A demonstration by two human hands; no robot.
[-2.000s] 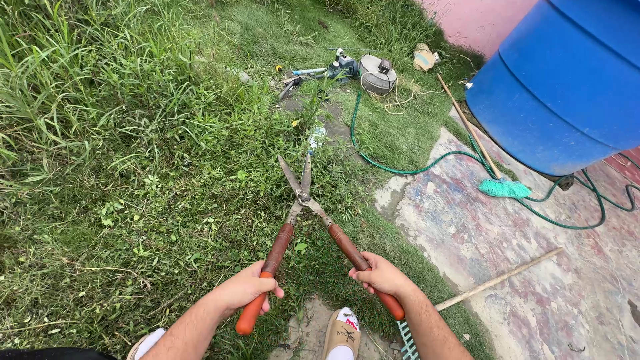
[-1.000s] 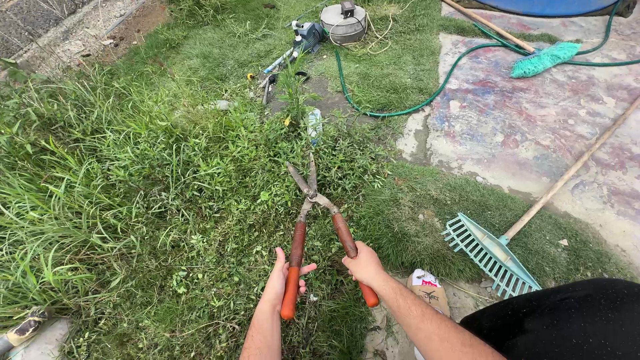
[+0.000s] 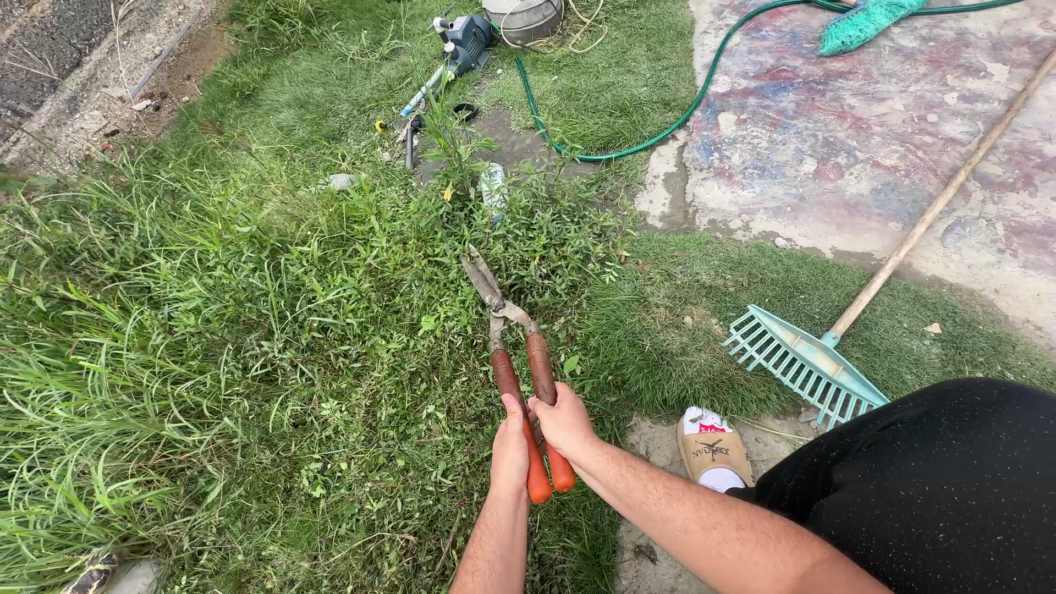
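Note:
A pair of hedge shears (image 3: 538,371) with orange-ended handles points away from me over low weeds (image 3: 355,330). Its blades lie together and its handles are nearly side by side. My left hand (image 3: 511,450) holds the left handle, with the thumb along it. My right hand (image 3: 563,422) is wrapped around the right handle, close beside the left hand. Leafy weeds surround the blade tips, and a clear plastic bottle (image 3: 493,191) lies just beyond them.
A light-blue rake (image 3: 813,363) rests on grass at right. Farther off are a green hose (image 3: 627,153), a teal broom head (image 3: 866,25), a grey-blue power tool (image 3: 466,43) and a round concrete block (image 3: 524,18). My sandaled foot (image 3: 714,450) stands on a concrete strip.
My hands have come together and the shears have gone from spread blades to closed ones. The left hand's fingers, spread one second ago, are now around the handle.

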